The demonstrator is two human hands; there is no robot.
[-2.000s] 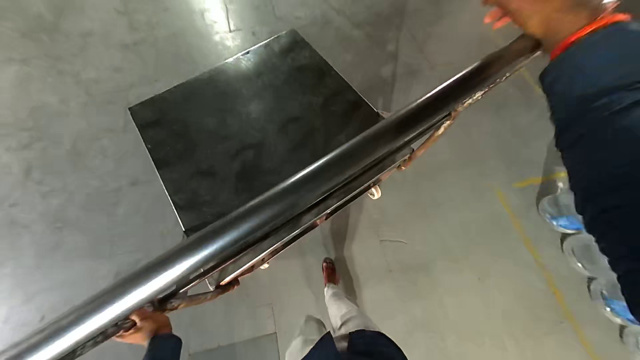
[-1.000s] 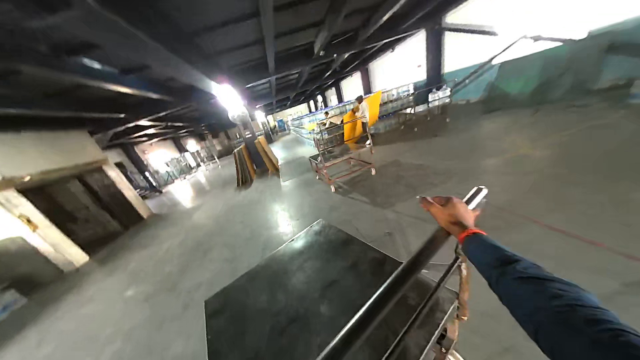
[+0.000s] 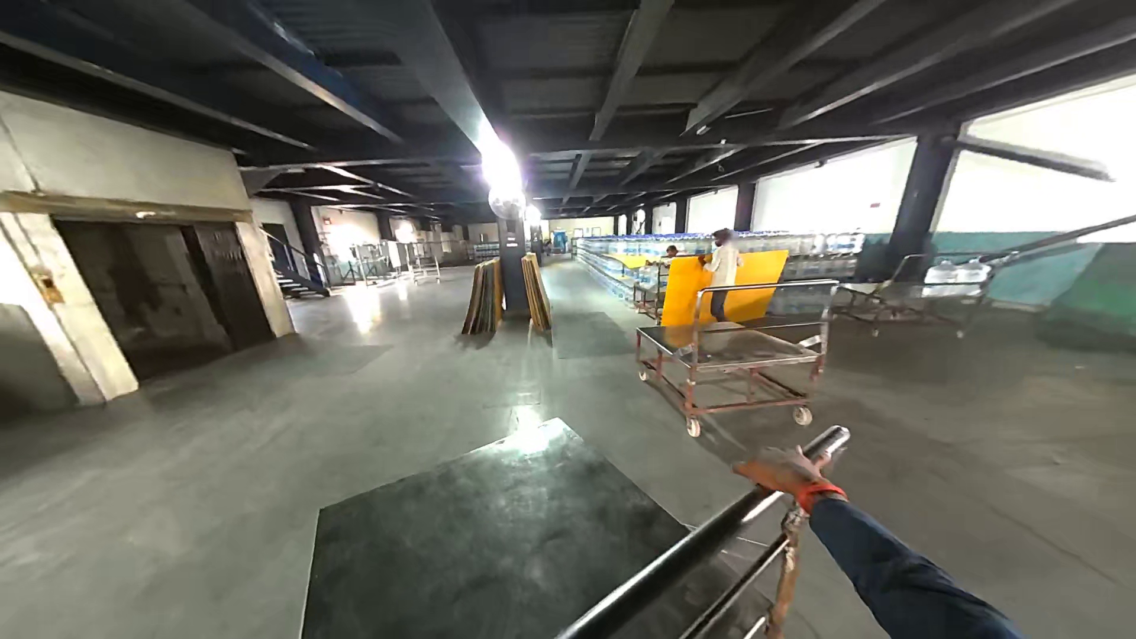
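My right hand [image 3: 783,470], with an orange-red band at the wrist and a dark blue sleeve, rests over the upper end of a steel push handle [image 3: 701,552]. Its palm lies on the bar near the end; the fingers are partly spread, and their wrap around the bar is not clear. The handle belongs to a trolley with a flat dark deck [image 3: 497,541], which lies below and to the left of the bar. A rusty upright [image 3: 785,568] stands under the handle near my wrist. My left hand is out of view.
Ahead at right stands another wheeled trolley [image 3: 741,346]. Behind it a person [image 3: 723,266] is beside yellow sheets [image 3: 768,280], with another person nearby. Stacked water bottles [image 3: 816,244] line the back right. Boards [image 3: 484,297] lean by a pillar [image 3: 513,266]; a doorway [image 3: 160,293] is at left.
The view has swung up from the floor to the hall. My right hand, above the bar two seconds ago, is now on its end. My left hand, on the bar's lower end then, has left the view.
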